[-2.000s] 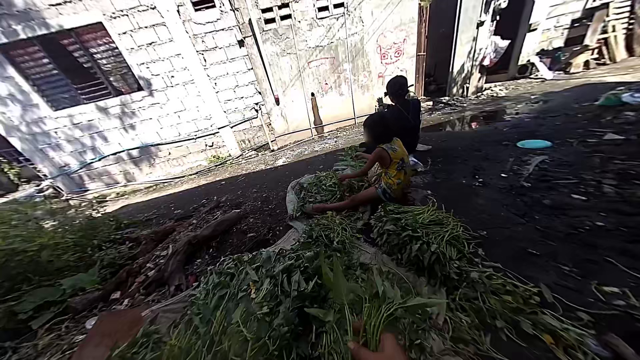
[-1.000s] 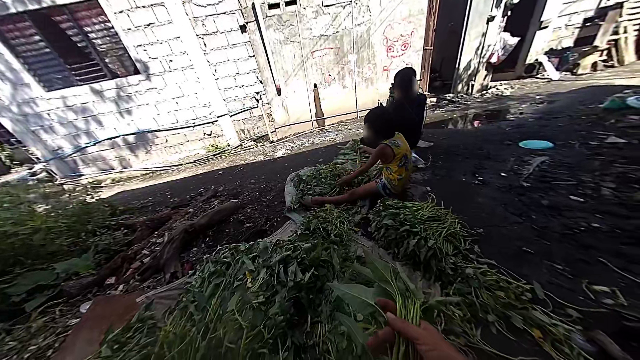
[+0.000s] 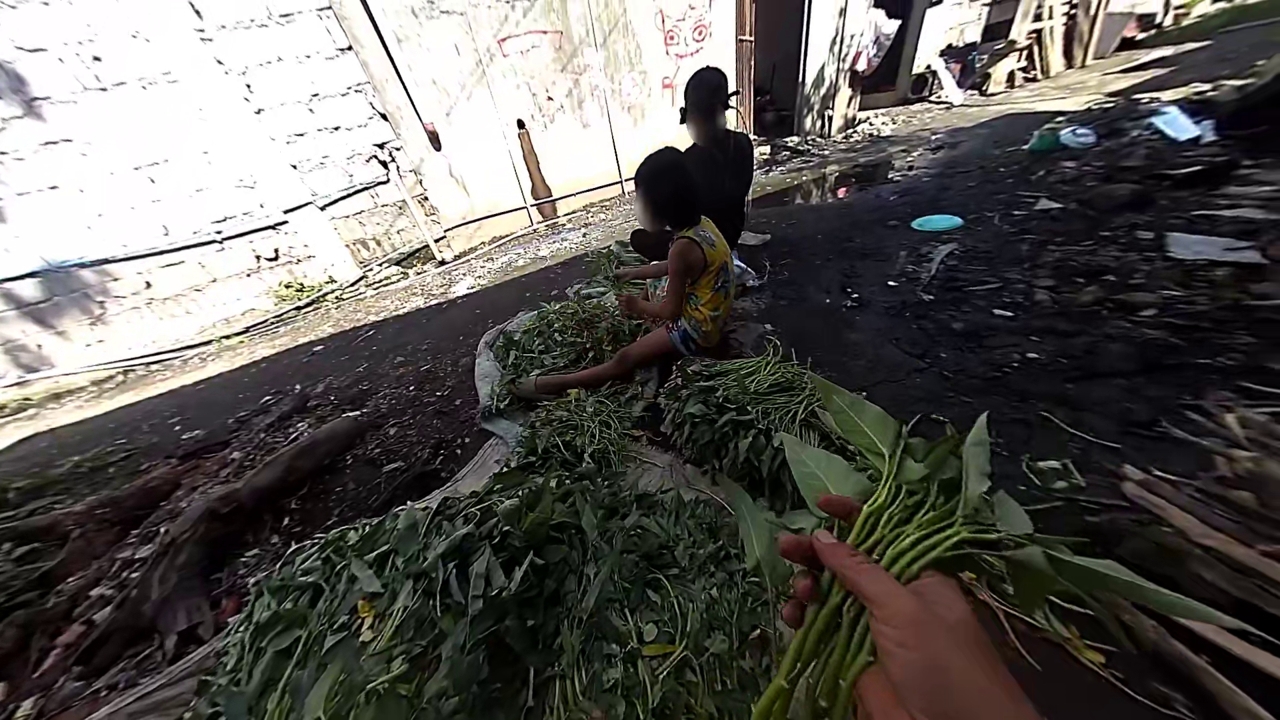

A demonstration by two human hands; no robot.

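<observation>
My right hand [image 3: 890, 610] is closed around a bunch of long-stemmed leafy greens [image 3: 910, 520], at the lower right; leaves fan out above and to the right of my fingers, and the stems run down to the bottom edge. Below and left of it lies a large heap of the same kind of greens [image 3: 520, 590] on a pale sheet [image 3: 470, 475]. Beyond my hand is a stack of greens with its cut stems bunched together [image 3: 750, 400]. My left hand is out of the frame.
A person in a yellow patterned top [image 3: 708, 270] sits on the ground with hands at a smaller heap of greens [image 3: 565, 335]. Another person in black [image 3: 725, 175] is behind. A log [image 3: 300, 460] lies left, sticks [image 3: 1210, 520] right, a turquoise plastic disc [image 3: 937, 223] on the dark ground.
My right hand has risen from low over the heap and moved right, with the bunch of greens in it. At the lower left, my left hand or arm has gone out of view.
</observation>
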